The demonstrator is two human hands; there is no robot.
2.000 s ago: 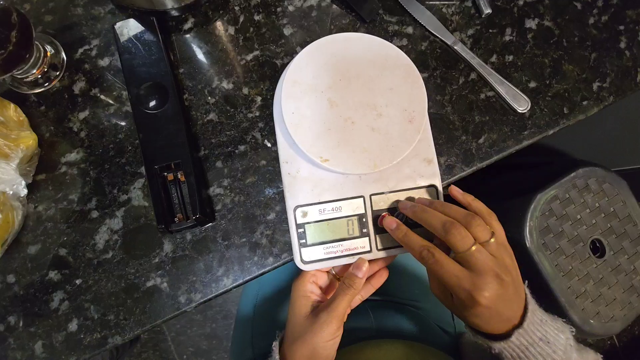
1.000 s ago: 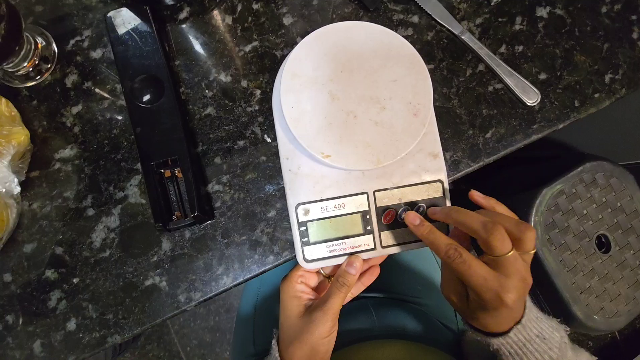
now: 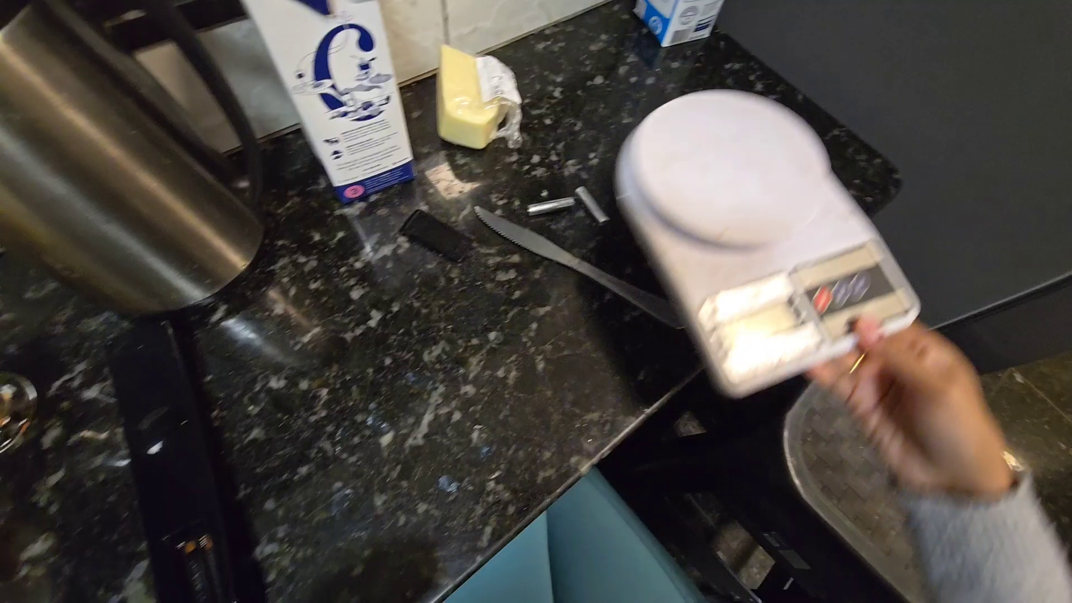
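Note:
My right hand [image 3: 921, 394] grips the front edge of a white digital kitchen scale [image 3: 729, 167], thumb on top below the buttons. The scale is held tilted at the right side of the counter, and glare covers its display. Left of it lies a table knife [image 3: 578, 264] with a serrated blade, its handle end near the scale. Two small silver batteries [image 3: 569, 203] and a small black plastic cover [image 3: 435, 234] rest by the blade. At the lower left lies a black remote-like device [image 3: 159, 419] with its battery compartment uncovered. My left hand is out of view.
A steel kettle [image 3: 126, 159] stands at the upper left beside a white and blue carton [image 3: 343, 109]. Behind the knife is a partly wrapped yellow block [image 3: 469, 105]. A blue and white box [image 3: 678, 18] stands at the back. Below the counter's edge is a grey stool [image 3: 871, 494].
My right hand has gone from the buttons to the scale's front edge, and the scale has moved right, away from the black device. My left hand has left the view. The view has shifted widely.

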